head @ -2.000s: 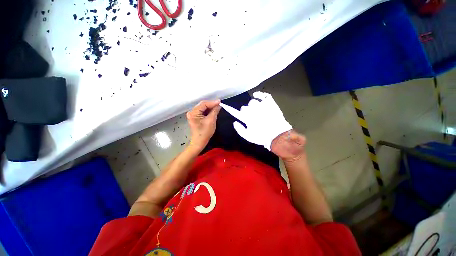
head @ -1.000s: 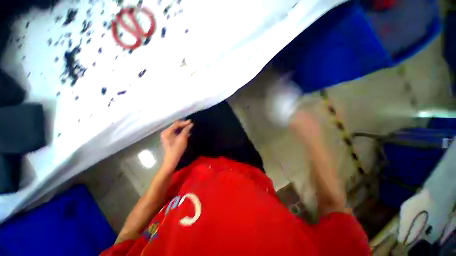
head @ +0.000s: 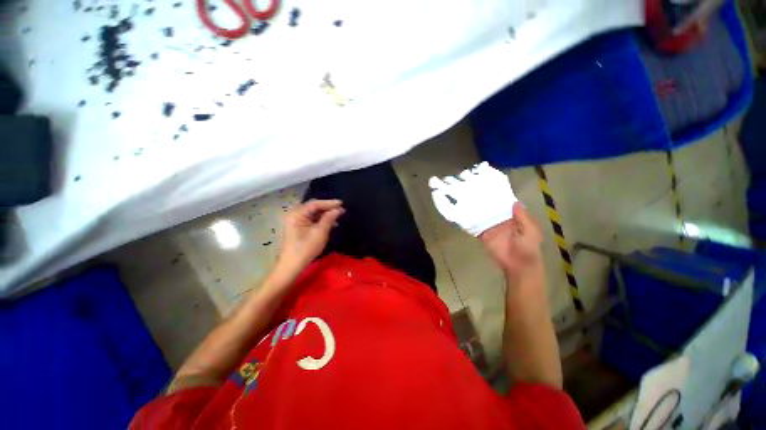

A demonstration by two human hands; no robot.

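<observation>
My left hand (head: pixel 308 233) is bare and empty, over my dark-trousered lap just off the table edge. Its fingers are curled, with a gap by the thumb. My right hand (head: pixel 489 212) is raised to the right above the floor, fingers apart and half bent. The white work glove (head: pixel 474 198) covers its fingers and palm; the heel of the hand is bare. The trimming scissors (head: pixel 228 32) lie on the white table cover (head: pixel 353 126); only their red handles show, and the top picture edge cuts off the rest.
Dark clippings (head: pixel 115 52) are scattered on the cover. Black sewn pieces (head: pixel 25 159) lie at the left edge. A blue bin (head: pixel 76 353) stands lower left. Another blue bin (head: pixel 571 101) with grey-purple material is at upper right. Yellow-black floor tape (head: pixel 554 218) and a blue-and-metal object stand right.
My left hand has let go of the glove's fingertip. My right hand has moved away to the right, still gloved. The view has also shifted.
</observation>
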